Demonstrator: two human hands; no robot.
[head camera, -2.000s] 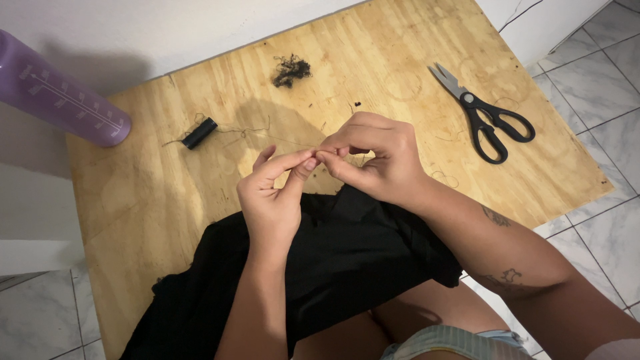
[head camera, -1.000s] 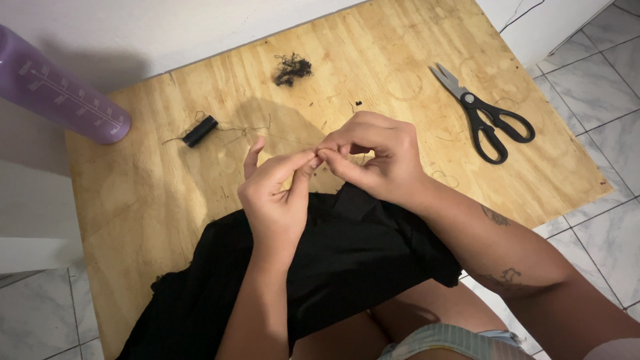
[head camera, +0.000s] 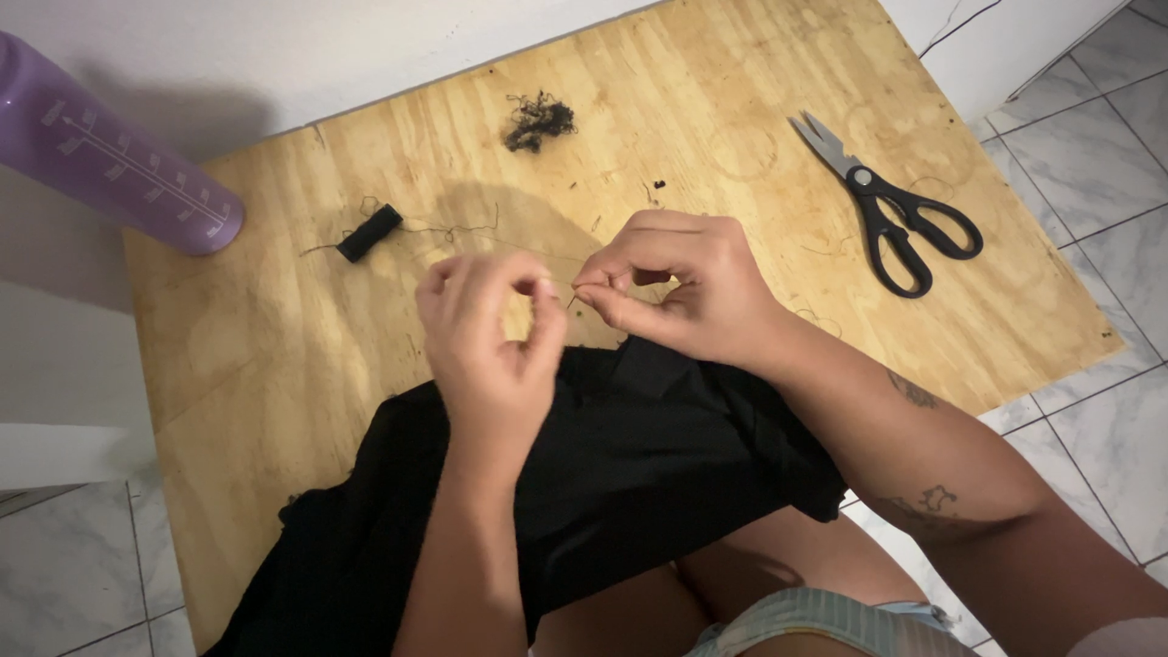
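Note:
My right hand (head camera: 684, 283) pinches a thin dark strand or needle between thumb and forefinger; which of the two cannot be told. Just to its left is my left hand (head camera: 493, 315), slightly blurred, its thumb and forefinger curled close together. Whether anything lies between them is unclear. Black fabric (head camera: 639, 456) drapes over the near table edge and the lap, beneath both wrists. A spool of black thread (head camera: 369, 233) lies on its side beyond my left hand, with loose thread trailing right toward my hands.
Black-handled scissors (head camera: 881, 205) lie with blades slightly apart at the right of the plywood table (head camera: 265, 365). A tangle of dark thread (head camera: 540, 121) lies near the back. At the left stands a purple bottle (head camera: 137, 164). Small scraps dot the wood.
My hands were touching at the fingertips; now a small gap parts them, my left hand having moved left. The right hand has hardly moved.

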